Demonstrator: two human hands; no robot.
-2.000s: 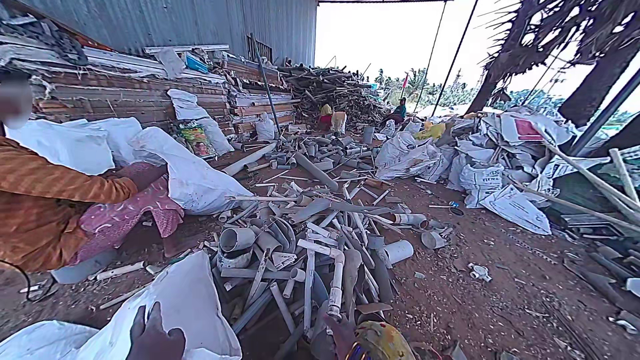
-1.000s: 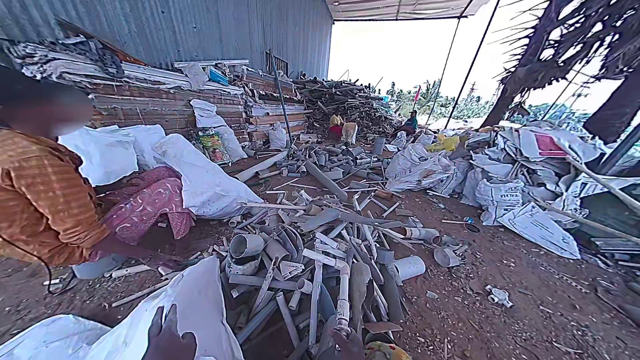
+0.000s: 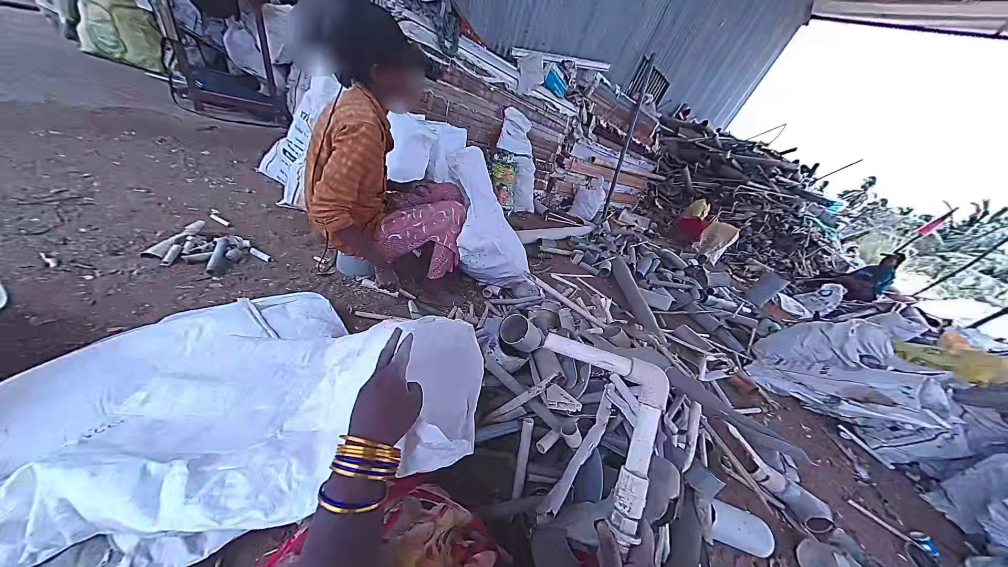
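Observation:
My left hand (image 3: 386, 402), with gold and blue bangles at the wrist, holds the near edge of a white woven plastic sack (image 3: 213, 409), two fingers stretched over the cloth. The sack spreads out to the left and its right end stands up beside a heap of scrap plastic pipes (image 3: 543, 394). Only the fingers of my right hand (image 3: 609, 543) show at the bottom edge, around the lower end of a whitish pipe with an elbow fitting (image 3: 650, 386). A grey pipe socket (image 3: 520, 332) lies at the pipe's upper left end. Patterned red cloth shows below the sack.
A co-worker in an orange shirt (image 3: 350, 161) crouches beyond the sack, one hand low near the pipe pieces. A small group of pipe offcuts (image 3: 214, 253) lies on the dirt at left. More sacks (image 3: 850, 370) lie at right; a pile of long scrap (image 3: 740, 173) stands behind.
The view has swung left and tilted. The elbowed pipe now stands higher above the heap, its upper arm reaching left towards the sack. My left hand stays on the sack.

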